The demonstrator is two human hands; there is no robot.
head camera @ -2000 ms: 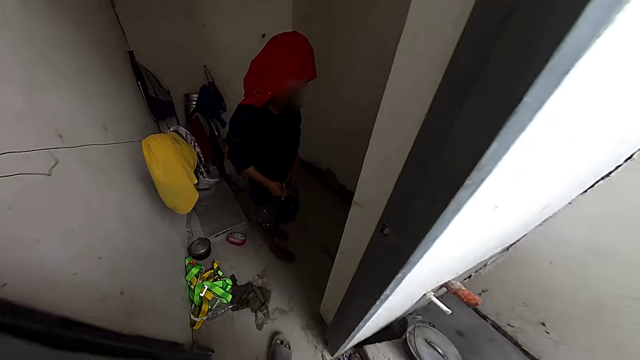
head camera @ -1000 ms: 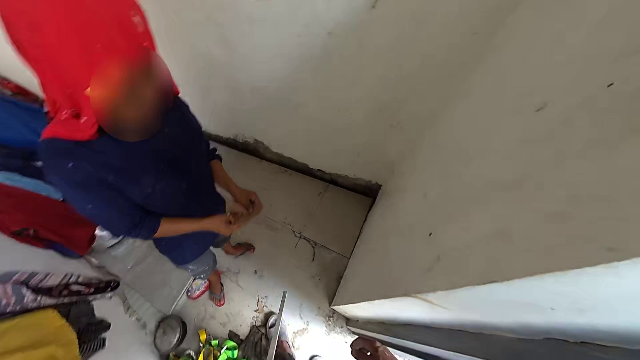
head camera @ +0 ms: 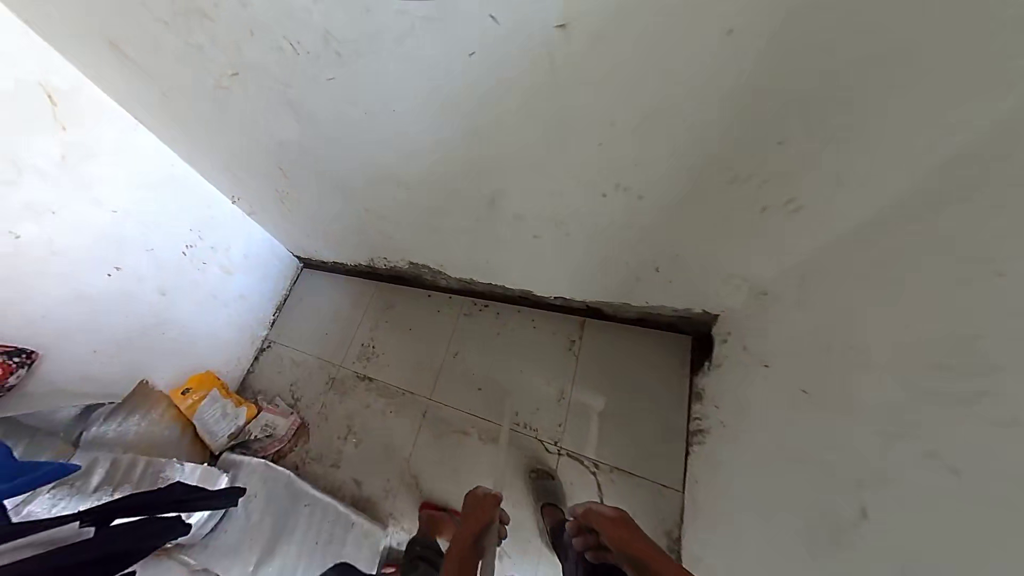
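At the bottom of the head view, my left hand (head camera: 484,516) is raised over the tiled floor (head camera: 504,360) with its fingers curled. A narrow pale strip (head camera: 488,556) shows just below it; whether the hand grips it is unclear. My right hand (head camera: 600,532) is a short way to the right, apart from the left, fingers bent inward; nothing can be made out in it. Between the hands, lower down, is a foot in a dark grey slipper (head camera: 548,492). Another foot in a red sandal (head camera: 436,520) is left of my left hand.
Pale walls (head camera: 512,160) meet the floor along a rough, dark gap (head camera: 496,292). At lower left lie silvery sheets (head camera: 280,512), a yellow packet (head camera: 214,410), a pinkish packet (head camera: 272,428) and dark cloth (head camera: 136,512). A thin cord (head camera: 588,464) lies on the tiles.
The view has swung strongly toward the floor and wall corner. My two hands have come into view. The person with the red head covering, seen earlier, no longer shows above the legs.
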